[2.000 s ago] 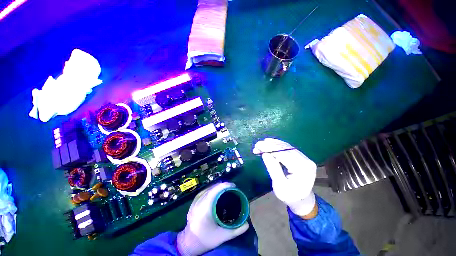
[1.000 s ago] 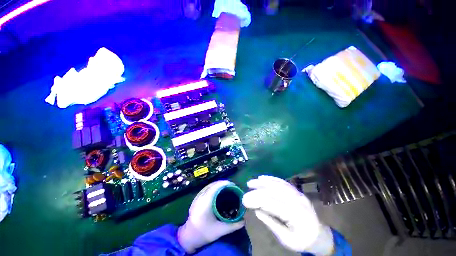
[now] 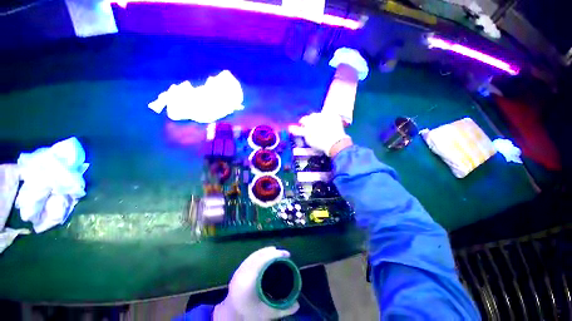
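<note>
The green circuit board (image 3: pixel 241 219) lies flat on the green bench, with three red-brown toroidal inductors (image 3: pixel 266 160) in a row and pale heat sink bars at its right side. My gloved left hand (image 3: pixel 244 285) holds the round green coating cup (image 3: pixel 279 281), dark inside, below the board's front edge. My gloved right hand (image 3: pixel 321 131) is over the board's far right corner. Its fingers are blurred and no brush can be made out. My right sleeve covers the board's right edge.
Glowing crumpled cloths lie behind the board (image 3: pixel 204 99) and at far left (image 3: pixel 53 182). A wrapped bundle (image 3: pixel 342 94) lies beyond my right hand. A metal cup (image 3: pixel 399 133) with a thin stick and a yellow-striped packet (image 3: pixel 461 147) are at right. UV tubes (image 3: pixel 473 55) glow at the back.
My right hand has moved from beside the green cup to the board's far right corner. My left hand still holds the cup. The camera view has shifted, showing more of the bench's back and left.
</note>
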